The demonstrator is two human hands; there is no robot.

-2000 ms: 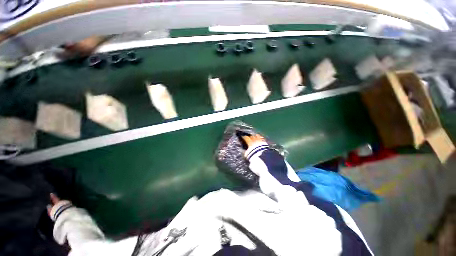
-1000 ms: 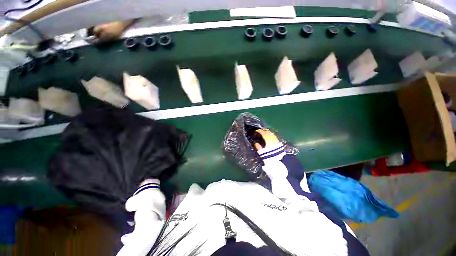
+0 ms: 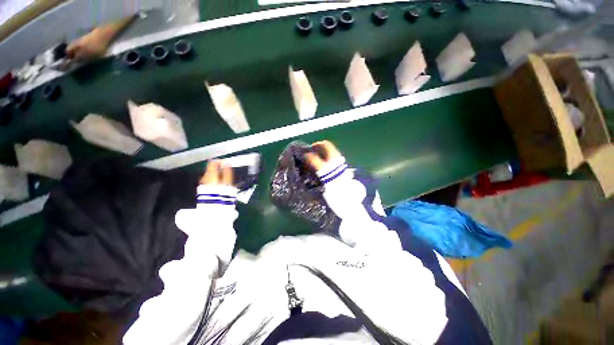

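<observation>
My left hand (image 3: 217,174) holds a flat dark accessory pack (image 3: 244,170) with a white panel, over the belt beside the large black sack (image 3: 108,229). My right hand (image 3: 324,156) is at the mouth of the thin, shiny black poly bag (image 3: 296,192) in front of me. Its fingertips are partly hidden in the bag, so I cannot tell what they hold. Small white open cartons (image 3: 229,106) stand in a row along the white line.
Black round parts (image 3: 328,23) stand on the far side of the green belt (image 3: 431,135). Another person's hand (image 3: 94,44) is at the upper left. A brown shipping carton (image 3: 532,124) is at right, a blue plastic bag (image 3: 448,228) at the belt edge, a red item (image 3: 512,184) near it.
My left hand has come from the black sack to beside the poly bag and now holds an accessory pack. The sack was pulled right onto the belt. My right hand stays at the poly bag.
</observation>
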